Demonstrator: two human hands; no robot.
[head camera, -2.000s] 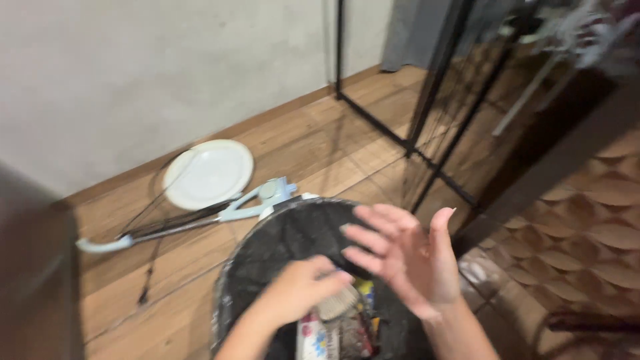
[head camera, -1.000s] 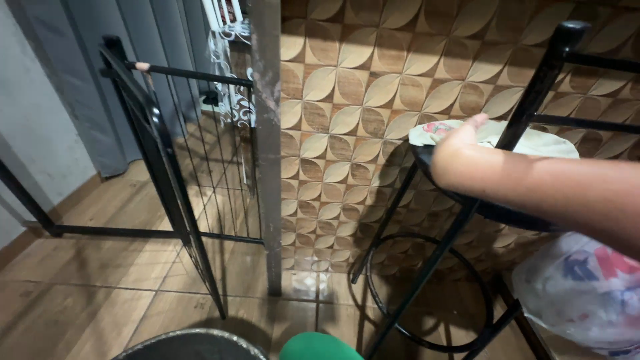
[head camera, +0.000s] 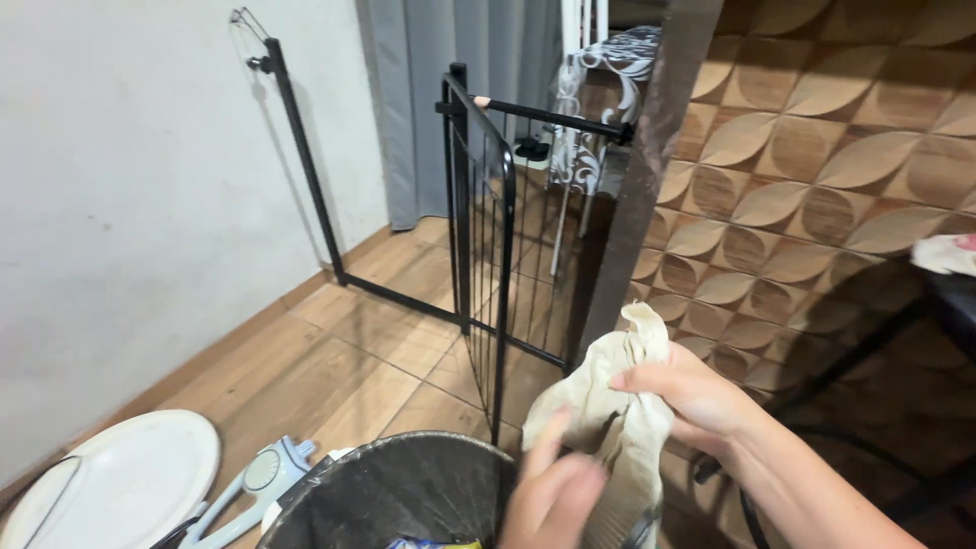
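Note:
A cream-coloured cloth (head camera: 602, 381), bunched into folds, hangs from my right hand (head camera: 701, 396), whose thumb and fingers pinch its upper part. My left hand (head camera: 553, 488) is blurred and lies in front of the cloth's lower left side; whether its fingers grip the fabric cannot be told. Below and to the left of both hands stands a round bin with a black liner (head camera: 404, 465), with some colourful wrappers (head camera: 435, 544) low inside. Another pale cloth (head camera: 942, 254) lies on a black stool (head camera: 953, 305) at the right edge.
A black metal gate (head camera: 503, 252) stands open beyond the bin, with a low bar (head camera: 396, 301) across the floor. A white round lid or plate (head camera: 122, 480) and a light blue appliance with a handle (head camera: 263, 484) lie left of the bin. A patterned wall (head camera: 762, 213) rises at right.
One second ago my right hand was at the cloth on the black stool; now it holds a cream cloth near the bin. My left hand has come into view. The view has swung left.

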